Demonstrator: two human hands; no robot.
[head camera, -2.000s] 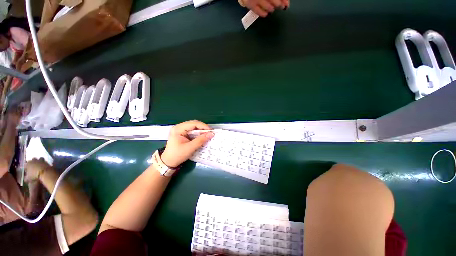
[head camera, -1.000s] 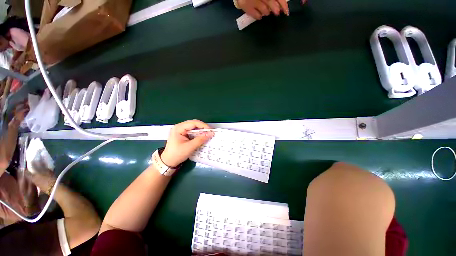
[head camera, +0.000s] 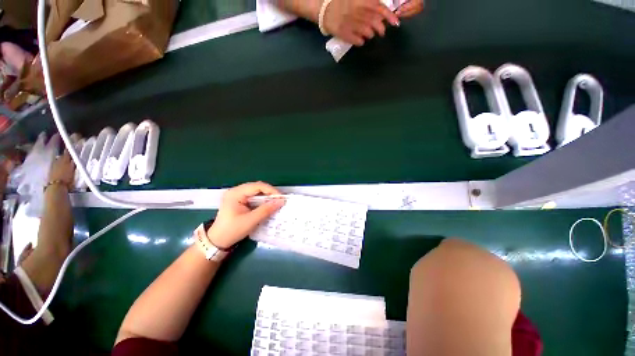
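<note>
My left hand (head camera: 244, 214) holds a white label sheet (head camera: 313, 228) by its left end, thumb on top, at the near rail. The sheet has rows of small dark print. A second printed label sheet (head camera: 324, 327) lies flat nearer to me, cut off by the bottom edge. My right arm is bent at the lower right; my right hand is out of the picture. White loop-shaped plastic housings (head camera: 489, 131) stand on the green belt at the right, and more housings (head camera: 143, 156) stand in a row at the left.
A metal arm (head camera: 571, 163) crosses the rail (head camera: 432, 197) at the right. A white cable (head camera: 59, 132) hangs at the left. A co-worker's hands (head camera: 355, 21) hold a white strip across the belt. Another person's arm (head camera: 52, 215), a carton (head camera: 111, 49), rings (head camera: 588, 240) and bubble wrap (head camera: 629, 278) show.
The housings have moved left along the belt, and a third shows more fully at the right. The view has shifted slightly. The neighbour's arm at the left now reaches toward the belt. My left hand keeps its hold.
</note>
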